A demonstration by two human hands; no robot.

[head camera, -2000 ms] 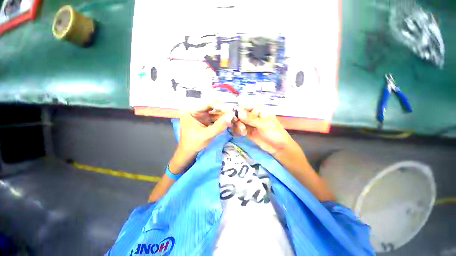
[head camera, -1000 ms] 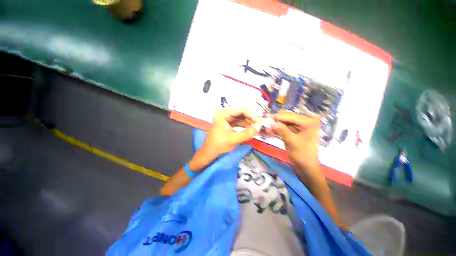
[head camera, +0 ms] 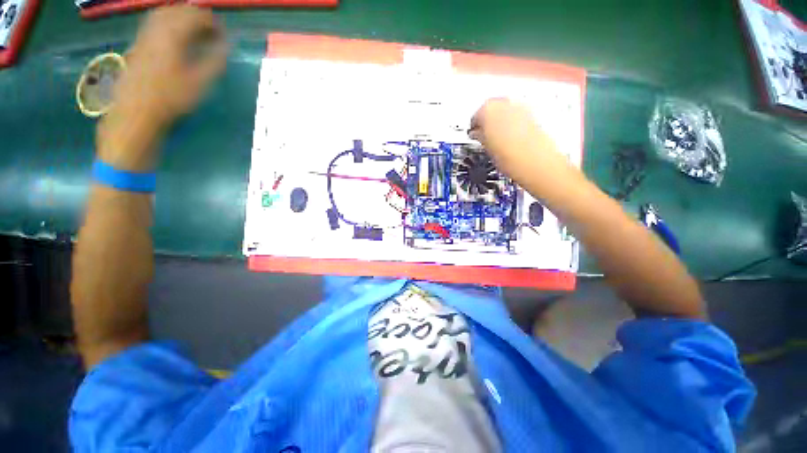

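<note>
The white housing (head camera: 301, 97) lies on its red-orange pad in front of me. The blue motherboard (head camera: 460, 217) sits right of its centre, with a black fan (head camera: 478, 172) on it and a black cable loop (head camera: 332, 181) to its left. My right hand (head camera: 500, 124) is over the panel just above the fan, fingers bent down; a small dark bit shows at the fingertips, too small to name. My left hand (head camera: 177, 57) is raised over the bench at upper left, blurred, beside the yellow tape core (head camera: 99, 84); whether it holds anything cannot be told.
A clear parts bag (head camera: 688, 142), loose black bits (head camera: 628, 168) and blue-handled cutters (head camera: 659, 230) lie on the green bench at right. Parts of other units show at the upper left and upper right (head camera: 783, 53). A pale bucket (head camera: 580, 332) is partly hidden below the bench edge.
My hands, together at the panel's front edge before, are now apart: left at the upper left, right above the fan. The view has turned back nearly level.
</note>
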